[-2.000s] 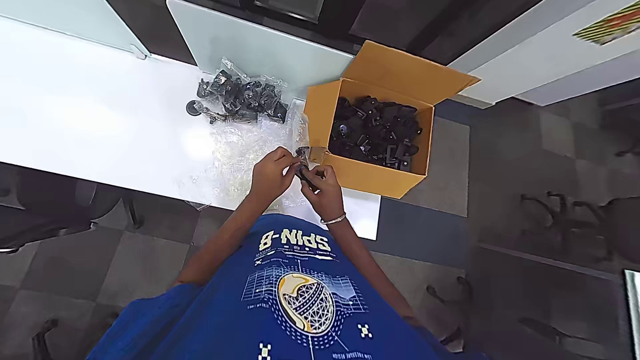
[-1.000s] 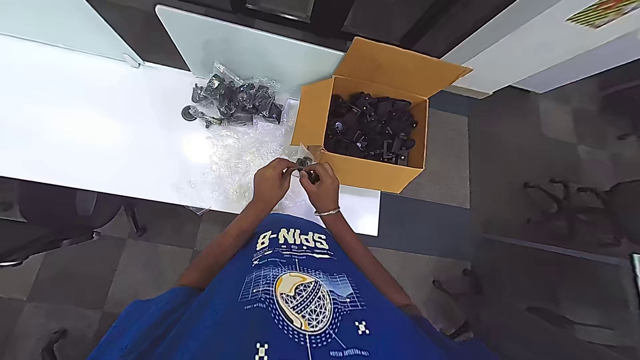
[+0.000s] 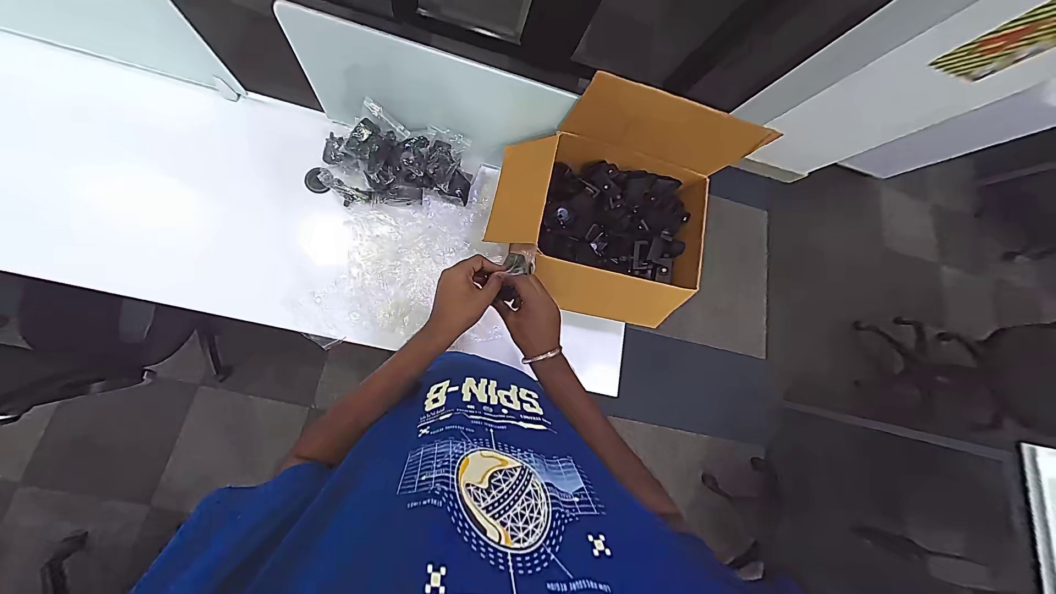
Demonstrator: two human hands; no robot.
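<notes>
My left hand (image 3: 464, 299) and my right hand (image 3: 530, 313) meet near the front left corner of a cardboard box (image 3: 615, 293). Between them they pinch a small dark part in a clear plastic bag (image 3: 518, 264); the fingers hide much of it. Inside the open box lies a heap of black plastic parts (image 3: 615, 216). Left of the box, a pile of black parts in clear bags (image 3: 404, 161) rests on the white table. Crumpled clear plastic bags (image 3: 396, 264) spread between that pile and my left hand.
The white table (image 3: 148, 206) runs off to the left, with a pale divider panel (image 3: 429, 74) along its back. The box sits at its right end, one flap raised and another folded out to the left. Office chairs (image 3: 99, 338) stand on the tiled floor.
</notes>
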